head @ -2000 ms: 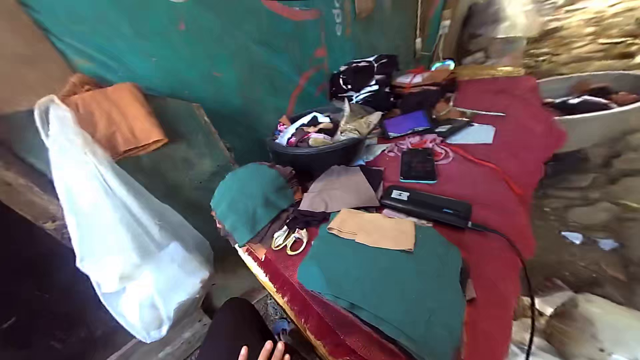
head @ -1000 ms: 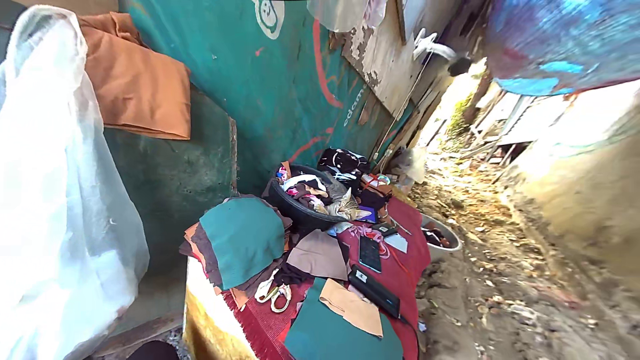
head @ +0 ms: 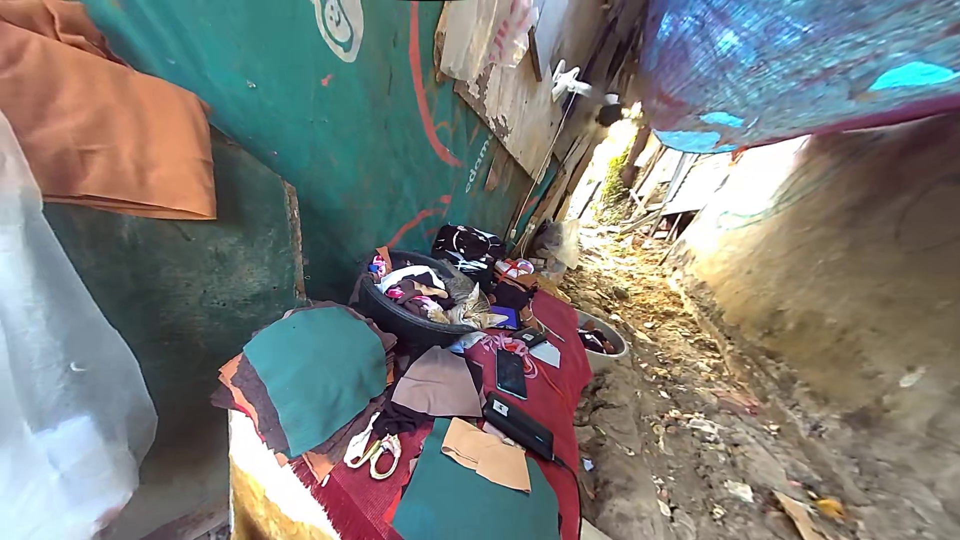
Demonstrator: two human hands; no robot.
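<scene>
Neither of my hands shows in the head view. On a red cloth [head: 561, 315] covering a bench lie stacked cut fabric pieces with a green one [head: 315, 375] on top. Light-handled scissors [head: 373, 450] rest beside the stack. A grey-brown fabric piece [head: 439, 384] lies above them, and a folded tan piece [head: 487, 454] sits on green fabric [head: 476, 499] at the front. To its right are a black power bank [head: 517, 426] with a cable and a dark phone [head: 511, 373]. A tabby cat [head: 474, 309] lies curled in a black basin [head: 382, 315] among scraps.
A white plastic bag [head: 67, 390] and folded orange-brown cloth [head: 112, 127] hang at the left by a green wall covering [head: 360, 150]. A light tub [head: 611, 341] of scraps stands behind the bench's right side. Blue patterned cloth [head: 787, 67] hangs overhead at right, above a littered dirt path [head: 697, 435].
The view has swung upward and toward the path. Fingers seen at the bottom edge two seconds ago are out of view.
</scene>
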